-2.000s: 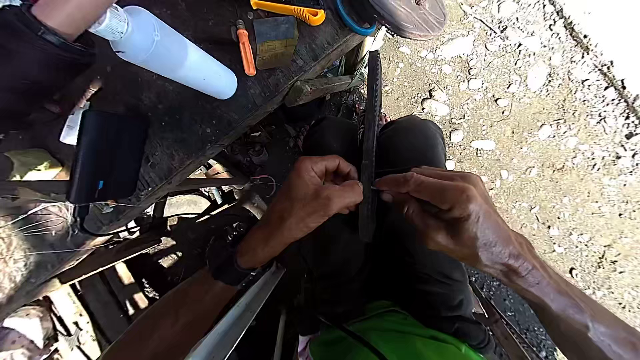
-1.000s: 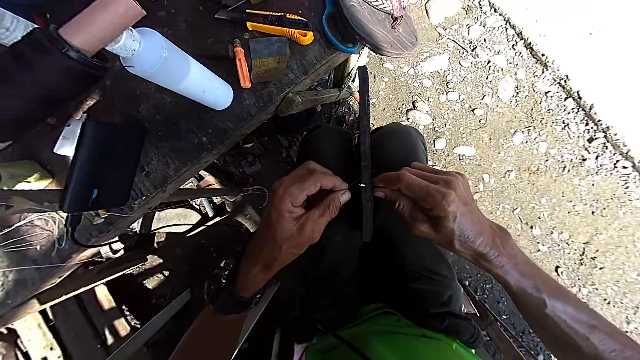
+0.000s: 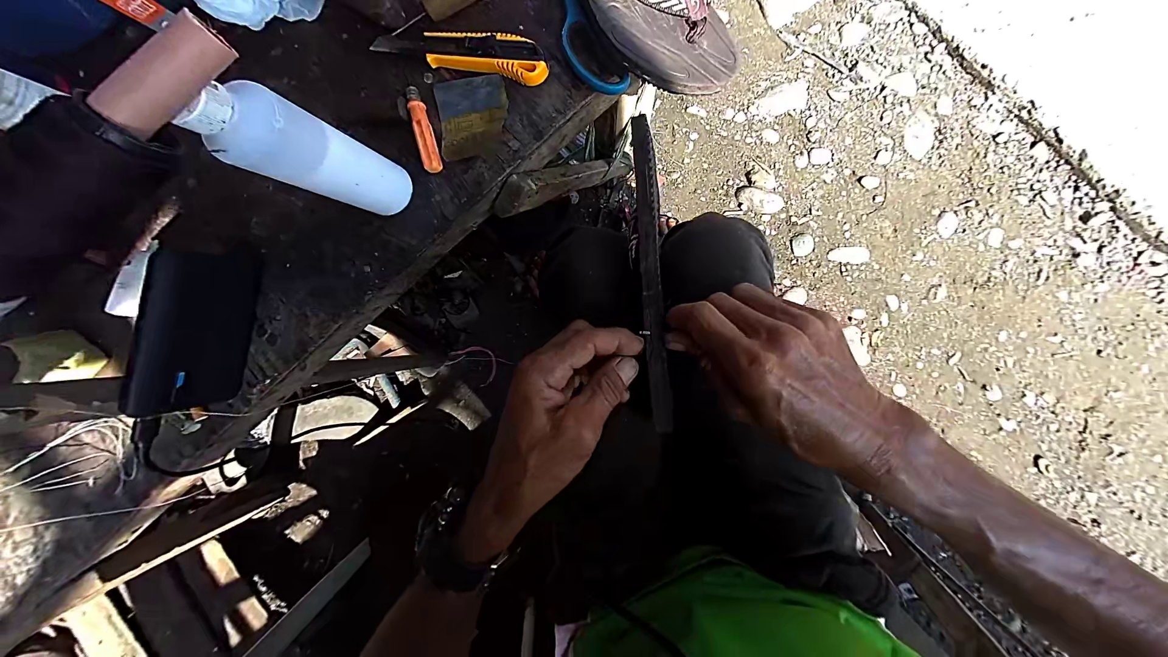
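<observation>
A long, narrow dark strip [image 3: 650, 265] stands lengthwise between the two knees, its upper end near the bench corner. My left hand [image 3: 570, 401] is at its left side, thumb and index finger pinched close to a small light spot on the strip. On the opposite side, my right hand [image 3: 776, 374] has its fingertips beside the strip at about the same height. Whether a thin thing is held between the fingertips is too small to tell. A dark watch [image 3: 452, 538] is on my left wrist.
On the dark wooden bench [image 3: 365, 274] at left lie a white bottle [image 3: 310, 146], a yellow utility knife [image 3: 488, 57], an orange-handled tool [image 3: 423, 132], a worn block [image 3: 472, 117] and a black case [image 3: 192, 328]. Blue-handled scissors [image 3: 589, 50] and a sandal [image 3: 680, 41] are at the corner.
Two seconds ago both hands' fingertips were close together at the strip with a thin thing between them; now the left and right fingertips are on its two sides.
</observation>
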